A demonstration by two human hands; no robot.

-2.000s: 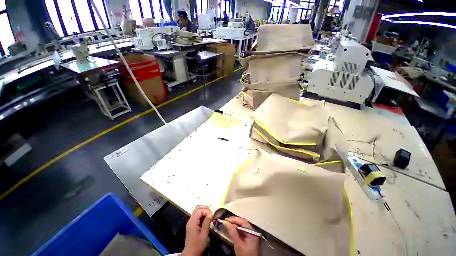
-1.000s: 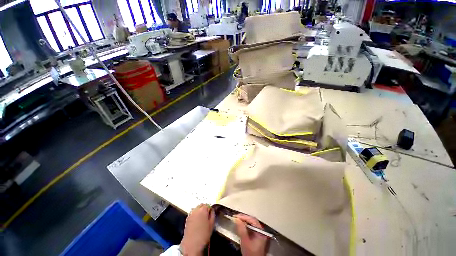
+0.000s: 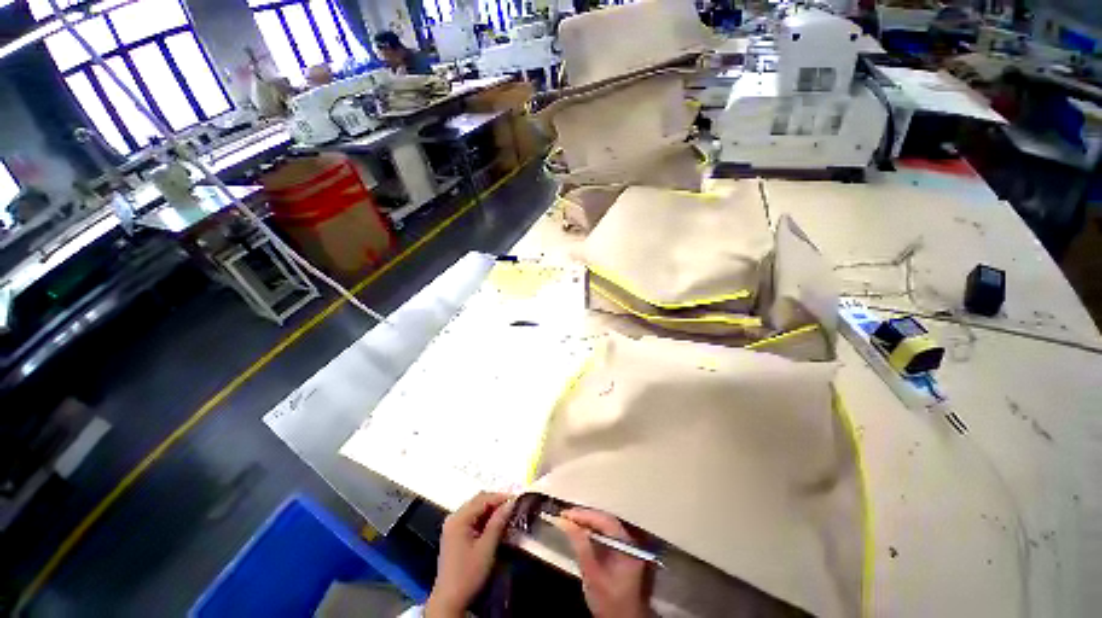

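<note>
A large beige bag body (image 3: 713, 471) with yellow edge binding lies at the table's front edge. My left hand (image 3: 469, 549) pinches its near left corner, where a dark spot shows between my hands. My right hand (image 3: 614, 567) holds a slim silver-white pen-like tool (image 3: 626, 548) like a pen, its tip pointing left at that corner. Whether the tip touches the fabric is too small to tell. Both hands are bare and partly cut off by the bottom edge.
Folded beige bags (image 3: 683, 248) lie behind the bag body, with a tall bag stack (image 3: 622, 121) beyond. A power strip (image 3: 888, 362) with a power adapter (image 3: 906, 347) and a second adapter (image 3: 985, 290) are right. A blue bin (image 3: 290, 567) is lower left. A person (image 3: 393, 53) sits far back.
The view has shifted slightly. My left hand's fingers have turned and spread a little at the corner. My right hand still holds the pen-like tool close by.
</note>
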